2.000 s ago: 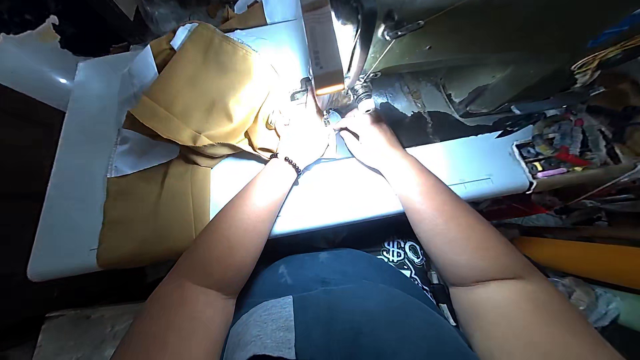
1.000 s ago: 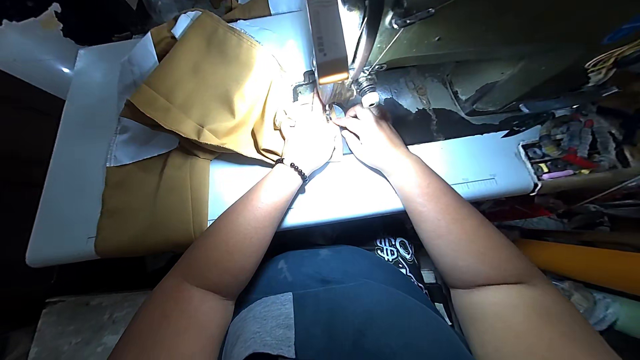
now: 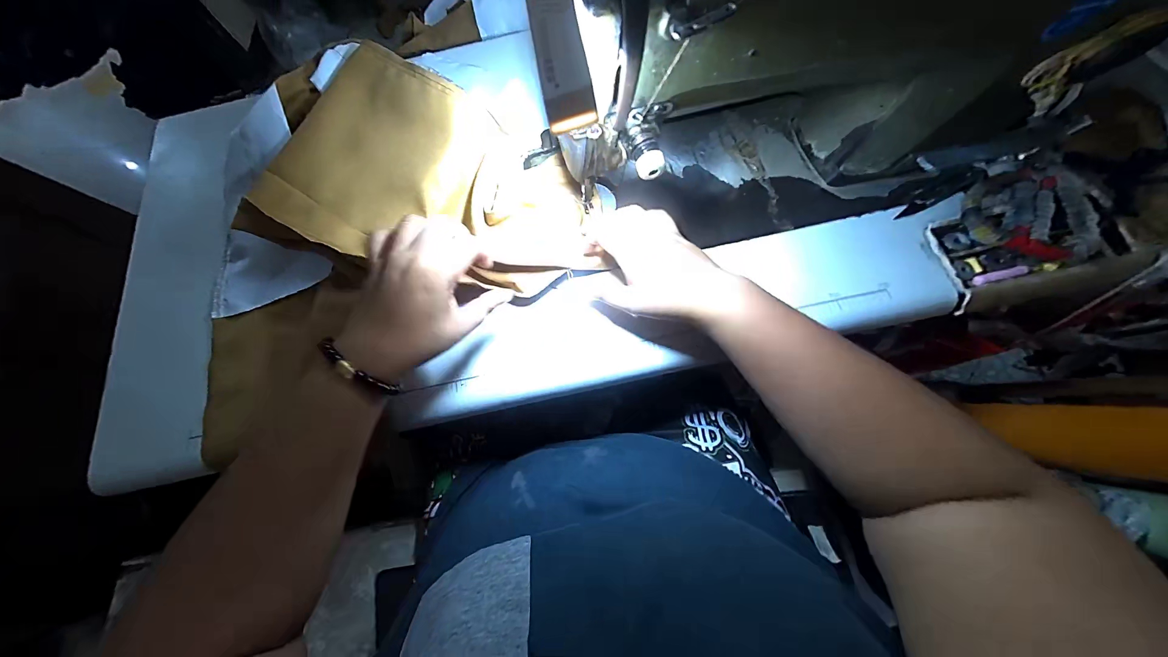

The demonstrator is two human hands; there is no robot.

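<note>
Mustard-coloured fabric (image 3: 365, 146) lies folded over the left part of a white sewing machine table (image 3: 776, 283), with pieces of white lining (image 3: 265, 274) among its layers. Its edge runs beneath the needle area of a sewing machine (image 3: 589, 173). My left hand (image 3: 415, 283), a beaded bracelet at the wrist, grips a fold of the fabric left of the needle, thumb toward the table. Close by the needle, on its right, my right hand (image 3: 652, 260) pinches the fabric's edge. Bright light washes out the cloth around the needle.
The dark green machine body (image 3: 821, 100) spans the upper right, with a lit lamp bar (image 3: 566, 73) over the needle. A compartment at the table's right end holds bobbins (image 3: 967, 265) and scraps. An orange roll (image 3: 1068, 438) lies at the far right.
My left hand has moved left, away from the needle, and the fabric near the needle is now spread between my two hands. My right hand has shifted slightly down, beside the needle.
</note>
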